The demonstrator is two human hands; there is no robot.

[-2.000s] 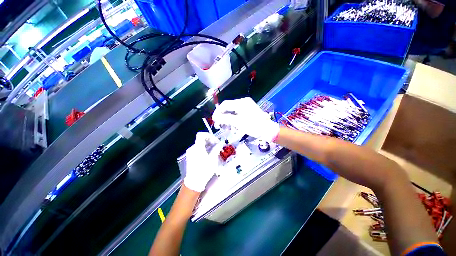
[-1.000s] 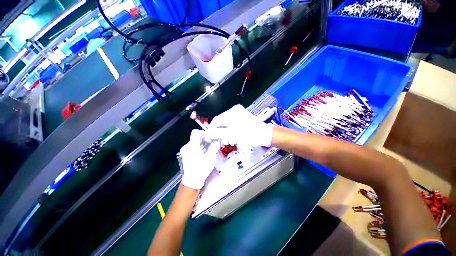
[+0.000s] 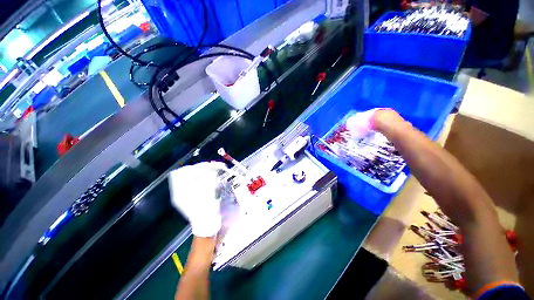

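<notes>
The white-topped bench fixture [image 3: 278, 202] stands on the green surface, with a red holder [image 3: 256, 185] and a round dark fitting [image 3: 299, 176] on top. My gloved left hand [image 3: 198, 196] is at its left end, fingers turned towards the fixture. A pale rod part with a dark red end [image 3: 232, 161] sticks up beside these fingers; whether they grip it is unclear. My gloved right hand [image 3: 364, 124] is inside the near blue bin [image 3: 430, 94], over the heap of rod parts [image 3: 375, 157]; its fingertips are blurred and hard to make out.
Behind the fixture runs the dark green conveyor belt [image 3: 170, 208] with red-headed parts [image 3: 320, 77]. A white cup [image 3: 237, 85] and black cables [image 3: 157, 88] are at the rail. An open carton [image 3: 495, 146] with red-headed parts is at right. A far blue bin [image 3: 410, 50] holds pale rods.
My right hand has left the fixture and moved right into the near blue bin. My left hand has shifted left, uncovering the red holder and the fixture top.
</notes>
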